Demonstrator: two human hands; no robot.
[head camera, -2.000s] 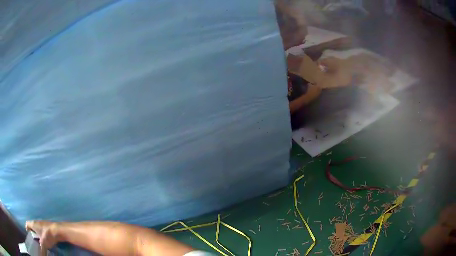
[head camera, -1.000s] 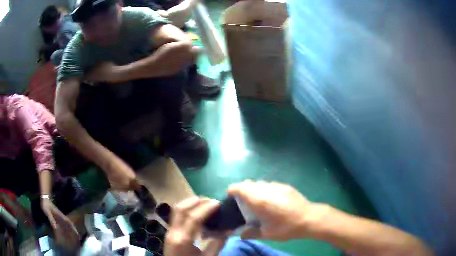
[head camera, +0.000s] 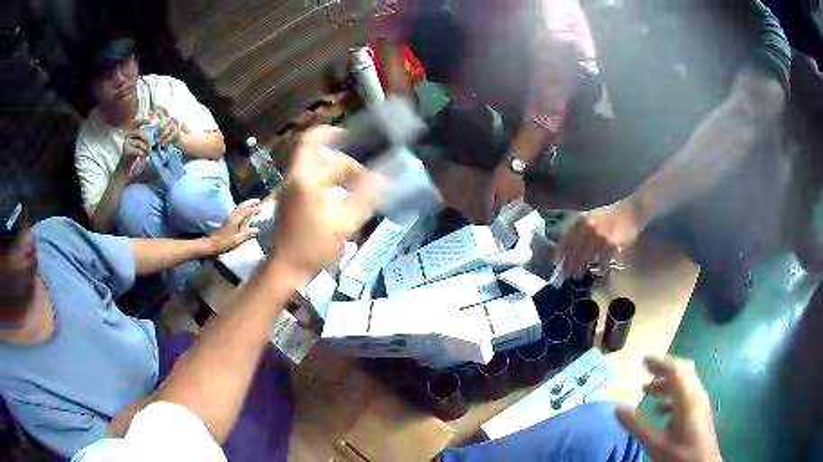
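Note:
My left hand (head camera: 320, 203) is raised over the work surface, blurred, with its fingers on a blurred carton (head camera: 411, 185) with a dark face above. My right hand (head camera: 672, 411) is at the lower right, empty, fingers apart, cut off by the bottom edge. Pale printed cartons (head camera: 406, 311) lie in a loose pile in the middle, some with open flaps. Dark tubes (head camera: 619, 323) stand upright beside and in front of the pile, mouths up. A flat-lying carton (head camera: 550, 397) with a product picture is near my knee.
Brown cardboard (head camera: 663, 302) lies under the items. Another person's hand (head camera: 600, 236) reaches in from the right, another hand (head camera: 236, 226) from the left. A wristwatch arm is at the back. A seated person, a clear bottle (head camera: 262, 161) and a white bottle (head camera: 367, 77) are farther back.
The view has swung left onto the pile. My hands, together on a dark item and carton one second ago, are now apart. The left is raised with a carton; the right is empty.

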